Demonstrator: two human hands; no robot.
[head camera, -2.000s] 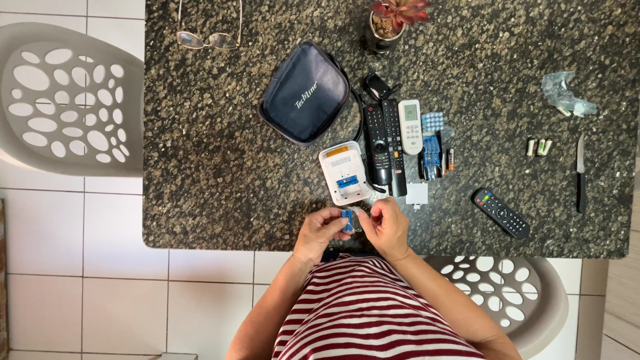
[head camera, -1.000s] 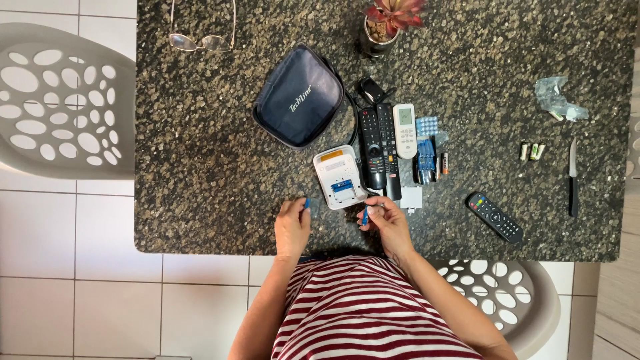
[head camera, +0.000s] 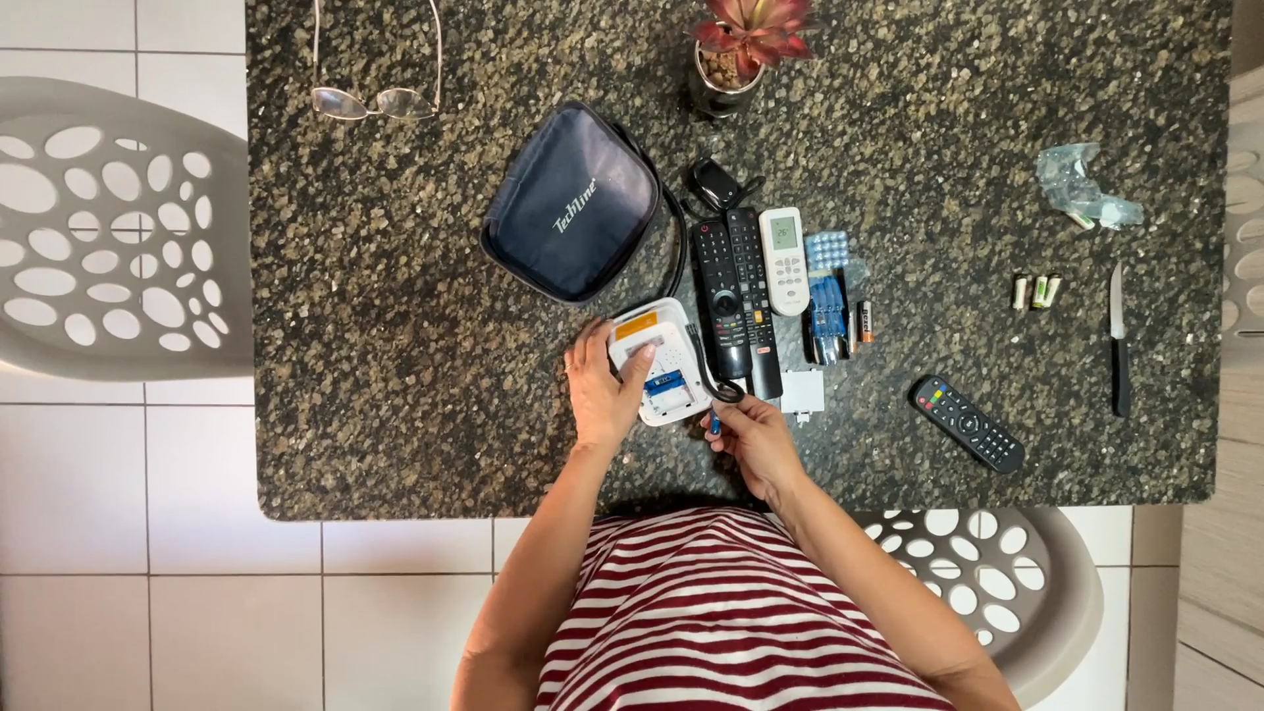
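A white blood pressure monitor (head camera: 679, 341) lies with its battery compartment uncovered and at least one blue battery (head camera: 664, 383) inside. My left hand (head camera: 602, 390) rests on its left side, the thumb over its casing. Near the lower right corner of the device, my right hand (head camera: 755, 439) pinches a blue battery (head camera: 715, 423). A black tube (head camera: 698, 355) curls down between the device and my right fingers. The white battery cover (head camera: 802, 392) lies to the right. Beyond it are a pack of blue batteries (head camera: 828, 318) and an orange-and-black battery (head camera: 866, 322).
Behind the device lies a dark zip case (head camera: 575, 207). Two black remotes (head camera: 726, 306) and a white remote (head camera: 784, 259) lie beside it. Farther right are a small black remote (head camera: 966, 423), loose batteries (head camera: 1039, 292), a knife (head camera: 1118, 346) and crumpled plastic (head camera: 1081, 188). Glasses (head camera: 370, 103) and a potted plant (head camera: 726, 74) stand farther back.
My hands were together at the table edge, then moved apart, each with something blue. My left hand has moved onto the device; my right hand still holds a blue battery.
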